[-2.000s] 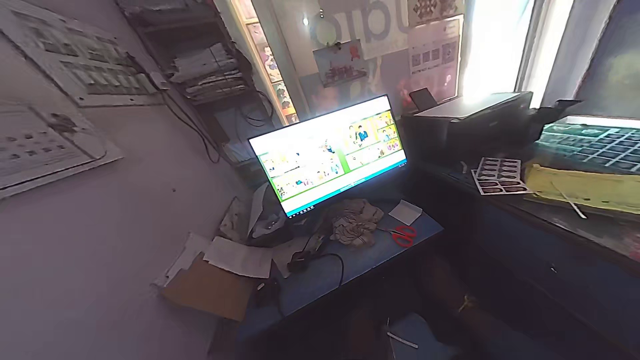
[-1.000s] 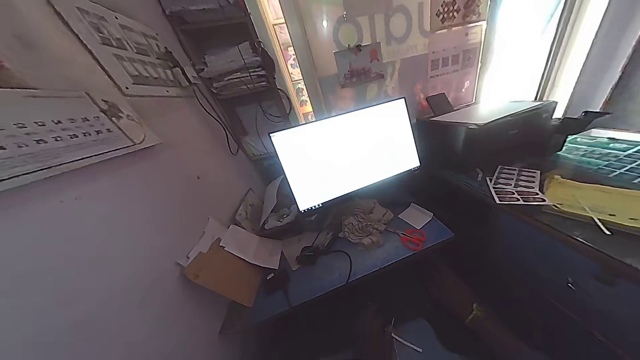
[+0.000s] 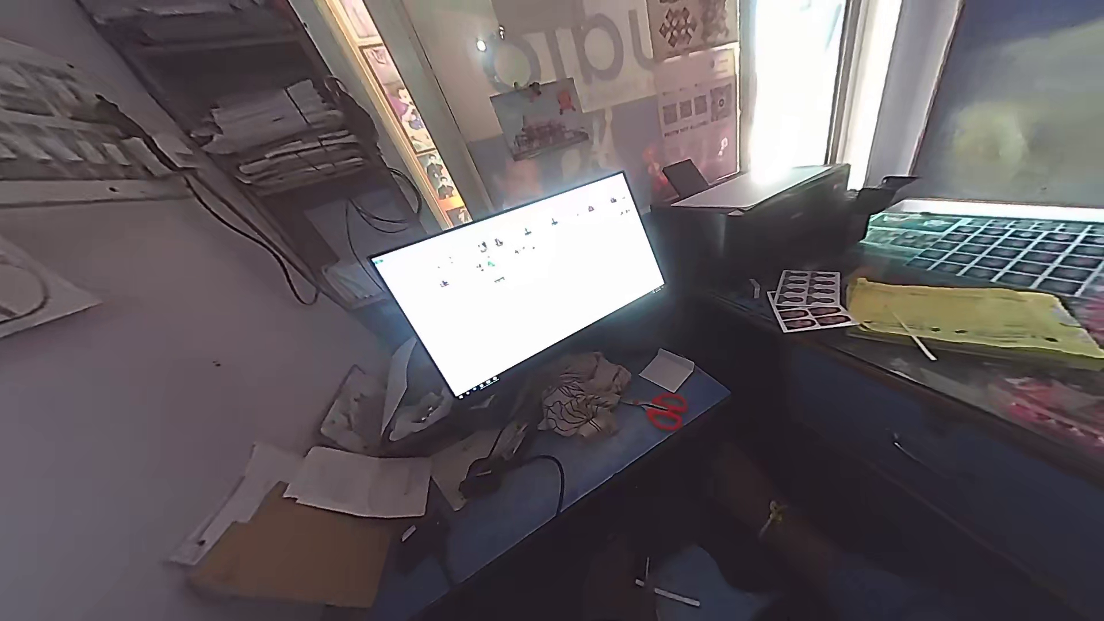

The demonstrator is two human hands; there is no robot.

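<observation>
My right hand (image 3: 733, 479) is in deep shadow below the desk edge, with a yellow band (image 3: 774, 516) at the wrist; its fingers and whatever it touches are too dark to make out. A dim brown shape at the bottom centre may be my left hand, but this is not clear. Near them lies a thin white strip (image 3: 668, 593) on a blue surface. Above, a lit monitor (image 3: 526, 285) stands tilted in view on the blue desk (image 3: 595, 470). Before it lie a crumpled cloth (image 3: 586, 397), red-handled scissors (image 3: 667, 412) and a small white paper (image 3: 667, 370).
Papers (image 3: 358, 483) and a brown envelope or folder (image 3: 293, 552) lie at the desk's left, beside a black cable (image 3: 556, 474). At right, a counter holds a black printer (image 3: 759, 224), photo sheets (image 3: 809, 302) and a yellow folder (image 3: 966, 315). Paper stacks (image 3: 285, 138) fill a wall shelf.
The monitor went from a colourful picture page to plain white, and now shows small scattered images on white. The right wrist stays low in the shadow.
</observation>
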